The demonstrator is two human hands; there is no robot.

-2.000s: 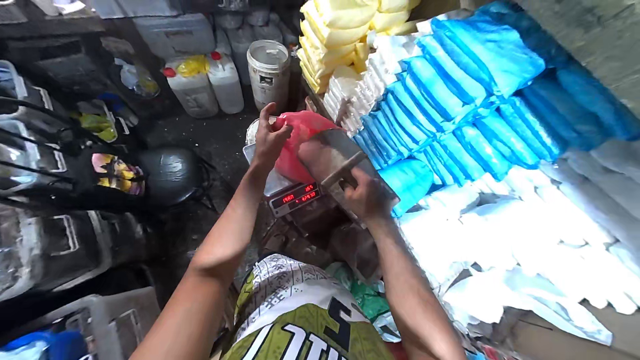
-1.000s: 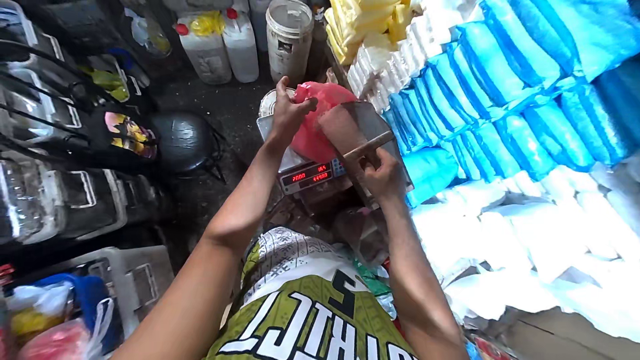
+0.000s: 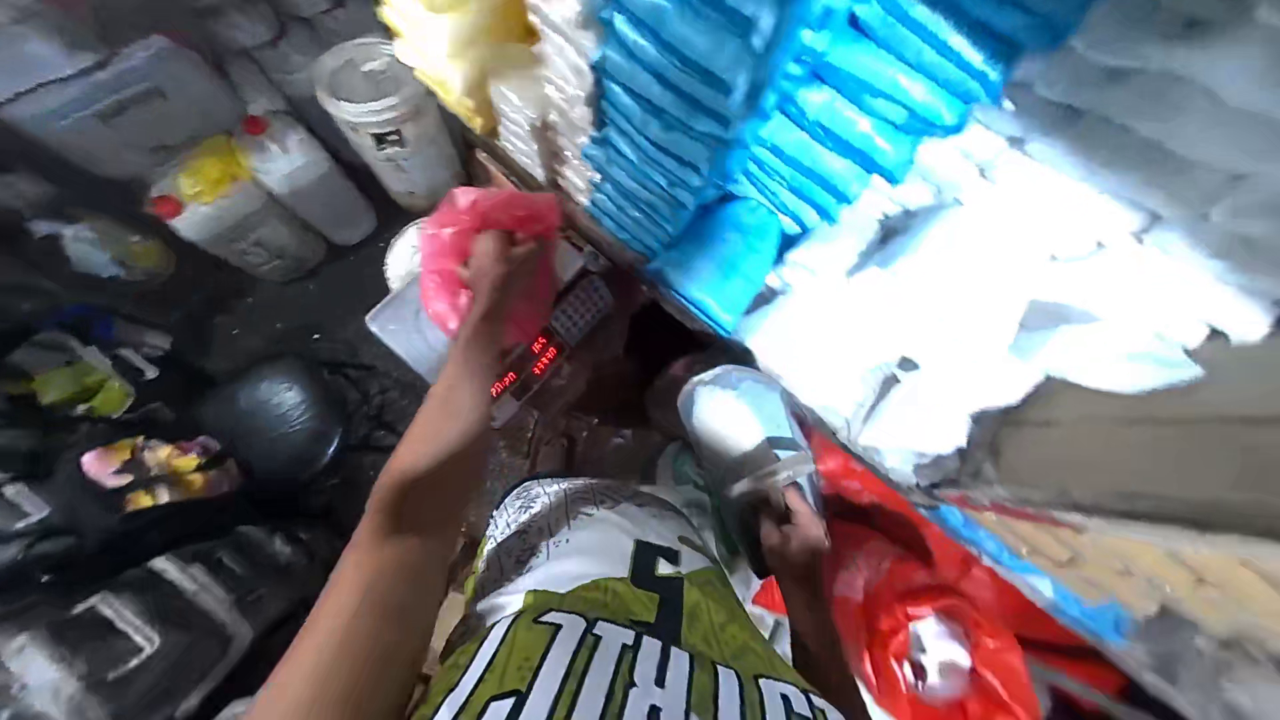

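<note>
A pink plastic bag [image 3: 445,240] stands on the metal pan [image 3: 405,325] of a digital scale [image 3: 540,355] with lit red digits. My left hand [image 3: 497,265] is on the bag, its fingers closed on the plastic near the mouth; what lies inside is hidden. Lower right, beside my jersey, my right hand [image 3: 790,530] grips the handle of a metal scoop [image 3: 745,420], which looks blurred. The scoop is apart from the bag, and I cannot tell whether it holds anything.
Stacked blue packs [image 3: 690,120], white plastic bags [image 3: 880,290] and yellow packs [image 3: 465,50] line the right and top. A white bucket [image 3: 390,130] and jugs [image 3: 310,185] stand beyond the scale. A black round seat [image 3: 275,420] is at left, an open red bag [image 3: 930,600] at lower right.
My right hand has moved with the scoop from beside the pink bag down and right, toward my body. My left hand remains at the bag. The view has turned to the right.
</note>
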